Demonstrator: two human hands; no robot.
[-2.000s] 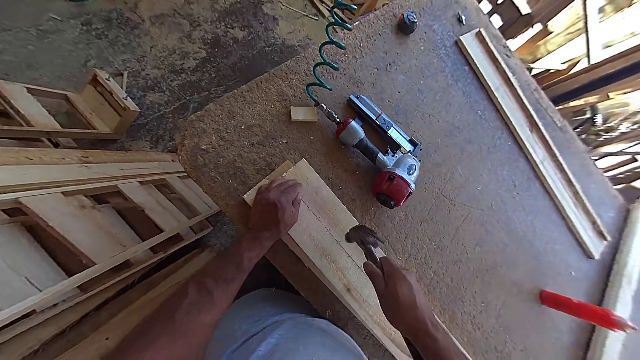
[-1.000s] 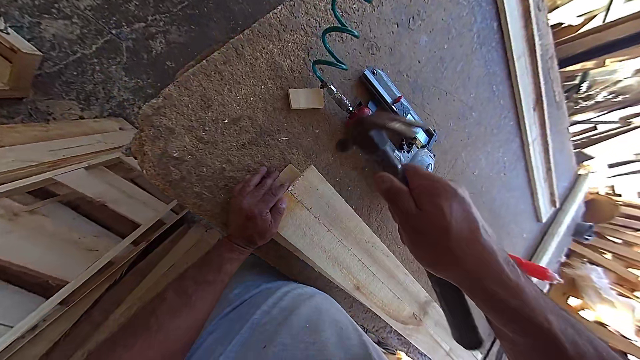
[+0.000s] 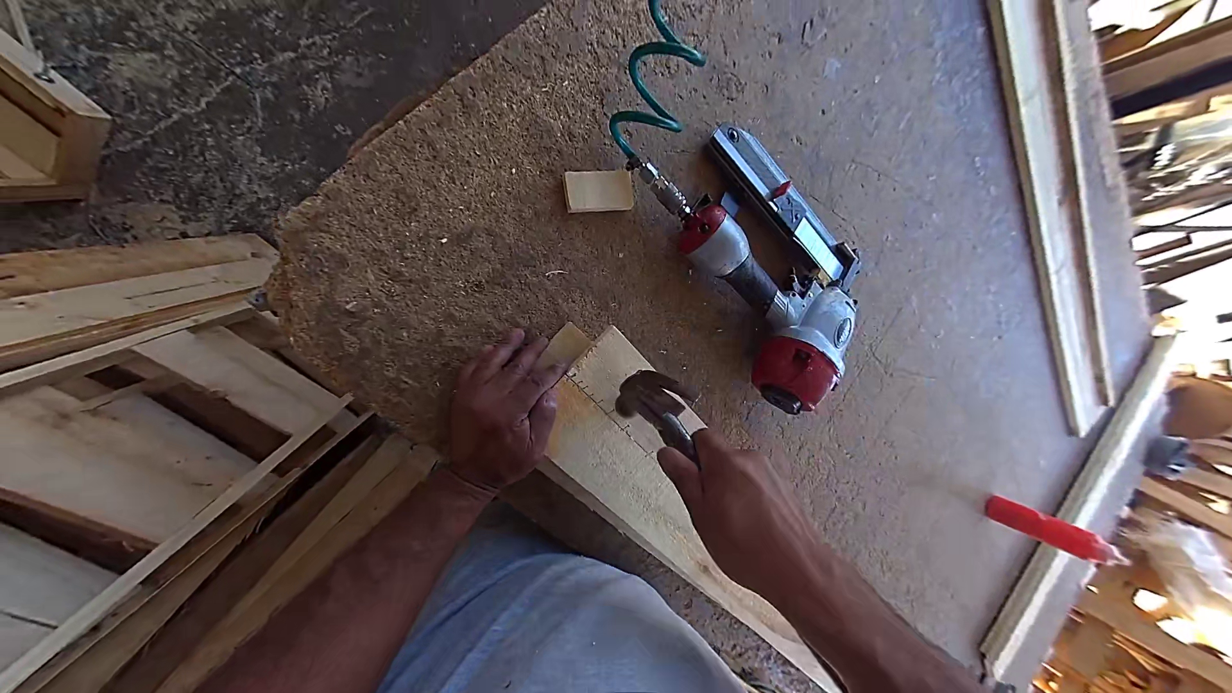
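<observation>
My right hand (image 3: 736, 491) is closed around the handle of a claw hammer (image 3: 659, 402), whose head is low over a pale wooden board (image 3: 616, 457) near its upper end. Along the board runs a row of small dark marks. The fingers of my left hand (image 3: 505, 409) press on the board's left edge and on a short wood piece (image 3: 566, 348) beside its end. A red and silver pneumatic nail gun or stapler (image 3: 770, 279) lies on the worktable to the upper right of the board, joined to a green coiled air hose (image 3: 647, 87).
A small wood block (image 3: 598, 191) lies by the hose fitting on the particleboard worktable (image 3: 433, 212). Long wooden strips (image 3: 1054, 212) and a red tube-like object (image 3: 1047, 529) are at the right. Slatted wooden frames (image 3: 183, 433) stand at the left, against the table's edge.
My right hand has brought the hammer from above the nail gun down to the board. My left hand remains by the board's upper end. The view has shifted.
</observation>
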